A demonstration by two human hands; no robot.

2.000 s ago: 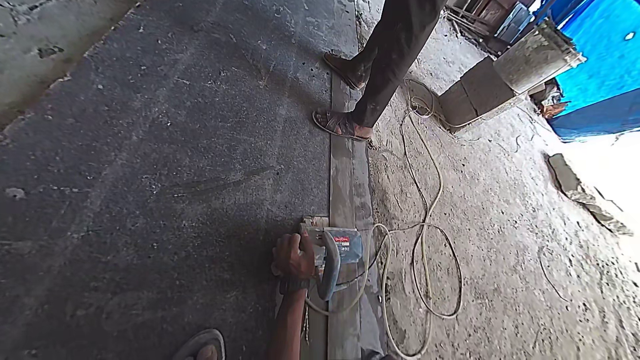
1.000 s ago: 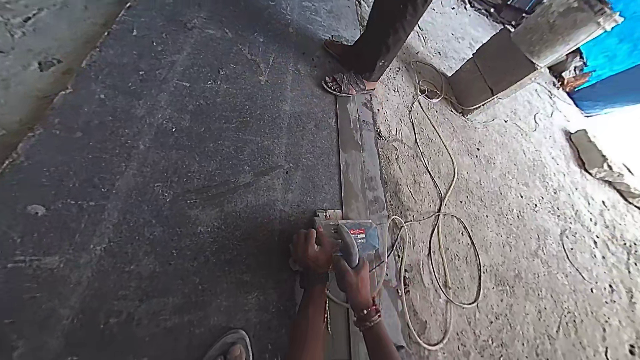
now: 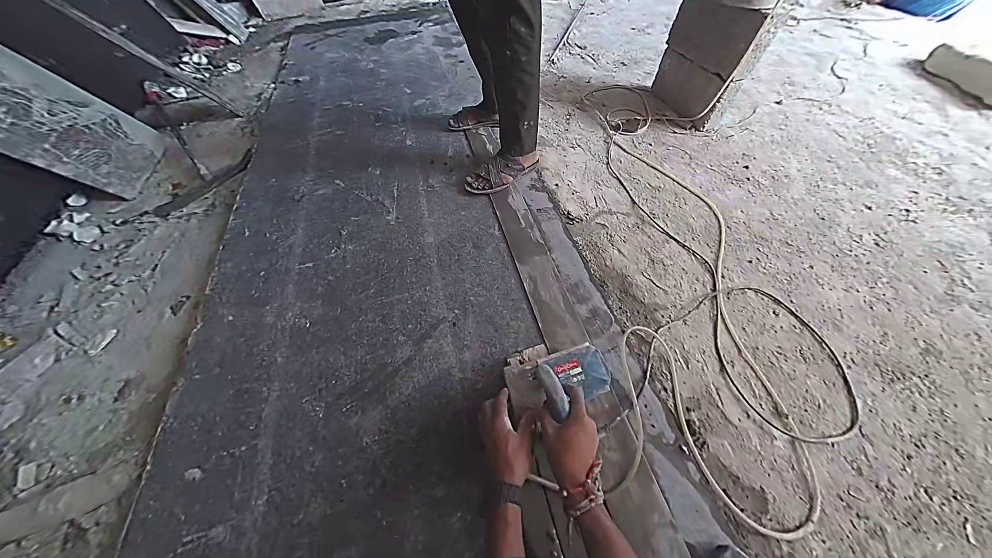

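Note:
A handheld power cutter with a blue motor housing and a pale metal base rests across the straight strip at the edge of a large dark stone slab. My right hand is closed round the cutter's grey handle. Against the near left side of its metal base is my left hand, thumb and fingers holding that edge. The blade is hidden. A pale power cord passes under my wrists and loops out to the right.
Another person's sandalled feet stand on the strip and slab ahead. Cord coils lie on the rough ground at the right, near a block pillar. Rubble and leaning slabs are at the left.
My right hand, not seen on the cutter two seconds ago, came onto it and now holds its handle. My left hand has shifted to the base's near side. The view has tilted up.

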